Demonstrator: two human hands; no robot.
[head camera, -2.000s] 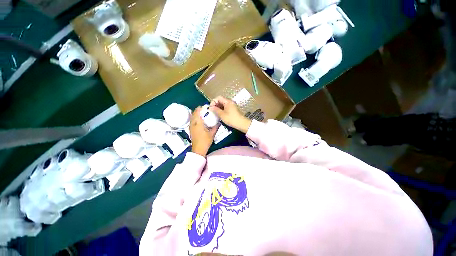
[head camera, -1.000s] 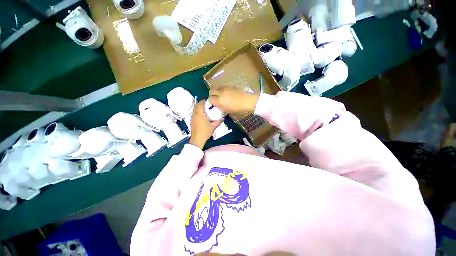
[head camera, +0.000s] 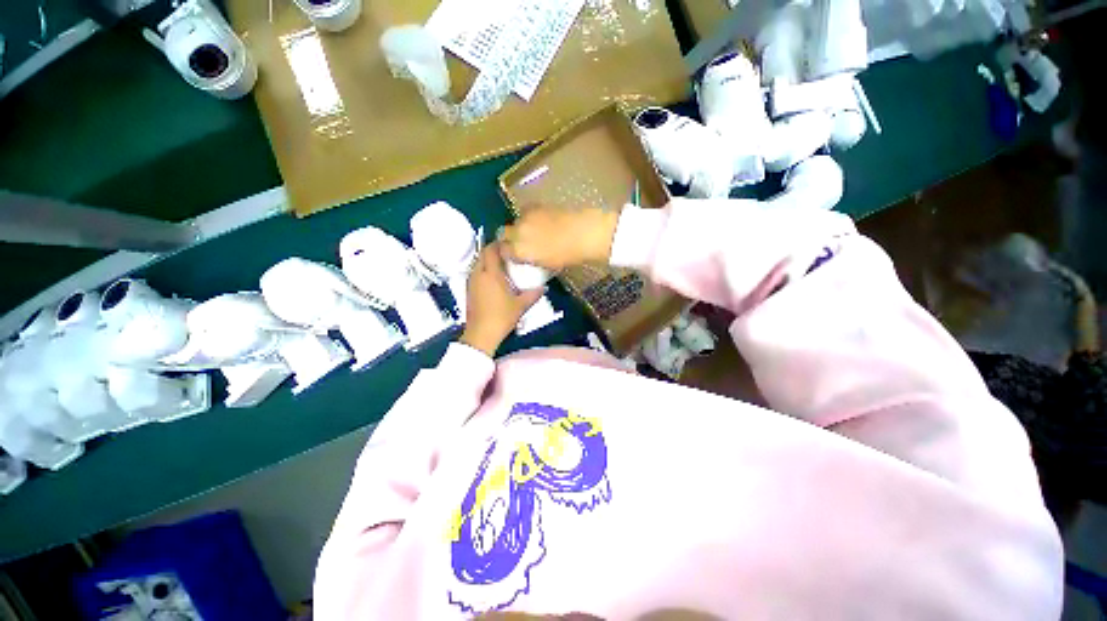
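Note:
A white camera unit (head camera: 527, 277) is between my two hands, its flat foot showing below them. My left hand (head camera: 488, 301) is closed around the side of its rounded head. My right hand (head camera: 554, 235) lies over the top of the head with bent fingers; whether it holds a small part is hidden. An open cardboard tray (head camera: 649, 325) sits just right of my hands, partly under my right hand and sleeve. It holds a dark grid-like patch (head camera: 614, 292) and a thin teal stick (head camera: 637, 194).
A row of white camera units (head camera: 306, 295) stands at the left. More cameras (head camera: 734, 109) are grouped at the upper right. A cardboard sheet (head camera: 364, 158) bears a printed paper (head camera: 549, 46) and a curled strip (head camera: 469, 97). A blue bin (head camera: 231, 570) is at the lower left.
My right hand has moved from the camera's side to over its top, its forearm now across the tray. The view has shifted. My left hand still holds the camera.

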